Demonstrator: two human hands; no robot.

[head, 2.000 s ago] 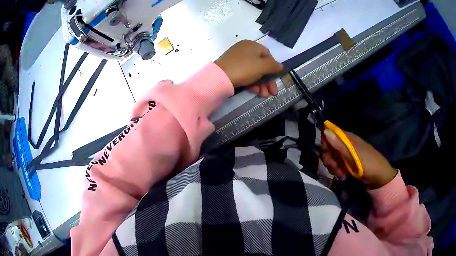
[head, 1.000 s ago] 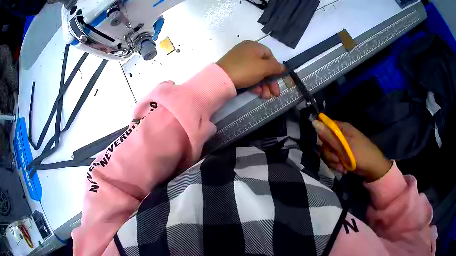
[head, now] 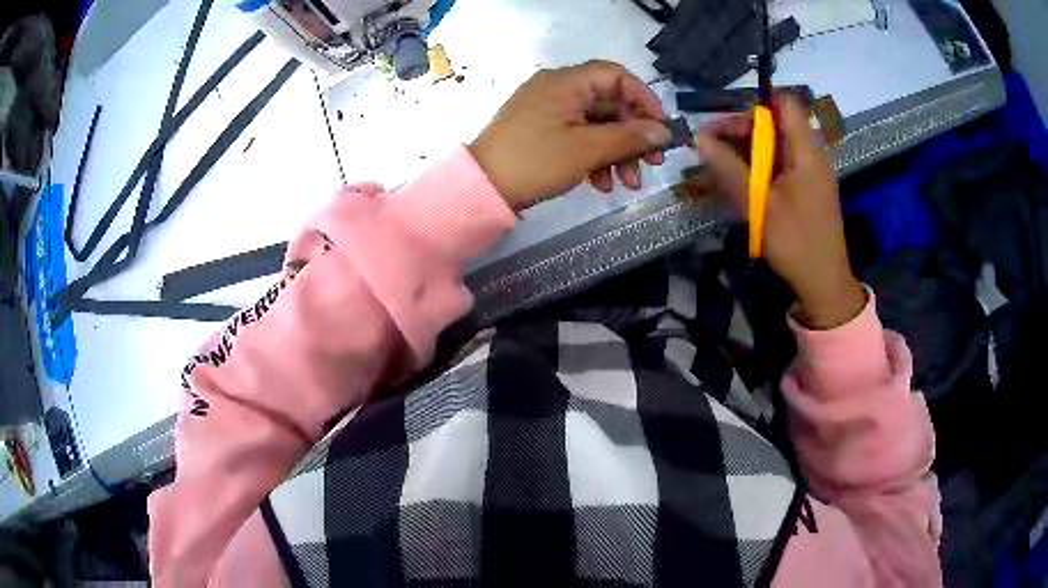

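My left hand (head: 586, 129) pinches the end of a dark grey fabric strip (head: 678, 131) between thumb and fingers, above the table edge. My right hand (head: 787, 190) holds the scissors (head: 760, 182) by the orange-yellow handle, blades pointing up and away from me. Its fingertips are near the strip end; whether they touch it is unclear. A short dark piece (head: 736, 99) lies behind the right hand, beside a brown tape marker (head: 826, 117). Cut pieces (head: 701, 44) lie piled beyond it.
The ruler band (head: 598, 255) runs along the table's front edge. The sewing machine (head: 345, 29) stands at the back, with a yellow piece (head: 440, 62) beside it. Long dark strips (head: 172, 155) lie crossed at the left. Dark cloth (head: 971, 230) is heaped at the right.
The scissors have left the strip and swung upward in my right hand, which has moved up over the ruler near my left hand. A short piece now lies apart from the held strip. The view has shifted.
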